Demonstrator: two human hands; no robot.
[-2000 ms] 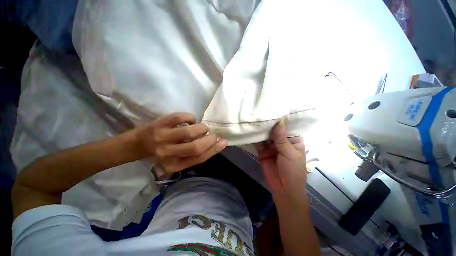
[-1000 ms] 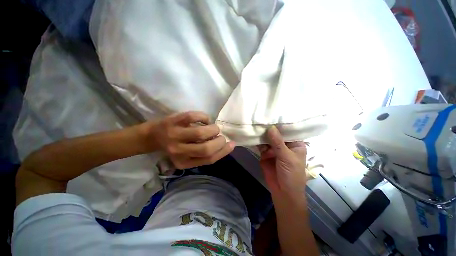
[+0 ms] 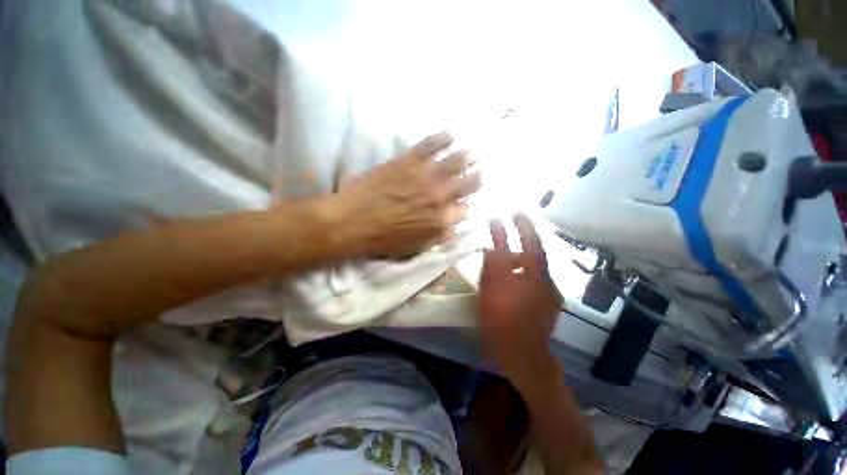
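A large cream garment piece (image 3: pixel 316 139) is spread over the table and hangs over its front edge in folds. My left hand (image 3: pixel 409 197) lies palm down on the cloth, fingers spread towards the needle area. My right hand (image 3: pixel 515 288) is just right of it, blurred, fingers pointing to the needle area; whether it holds the cloth cannot be told. The white sewing machine head (image 3: pixel 650 186) with a blue stripe stands at the right. Its needle area is lost in lamp glare.
A flat black object (image 3: pixel 630 343) lies right of my right hand. A small orange and white box (image 3: pixel 692 82) stands behind the machine head. The white table (image 3: pixel 557 46) is overexposed. More cream cloth (image 3: pixel 167 390) hangs at lower left.
The view has shifted towards the machine, which now appears larger and further left. My hands have let go of the raised folded edge. The left lies flat on the cloth, the right is nearer the needle.
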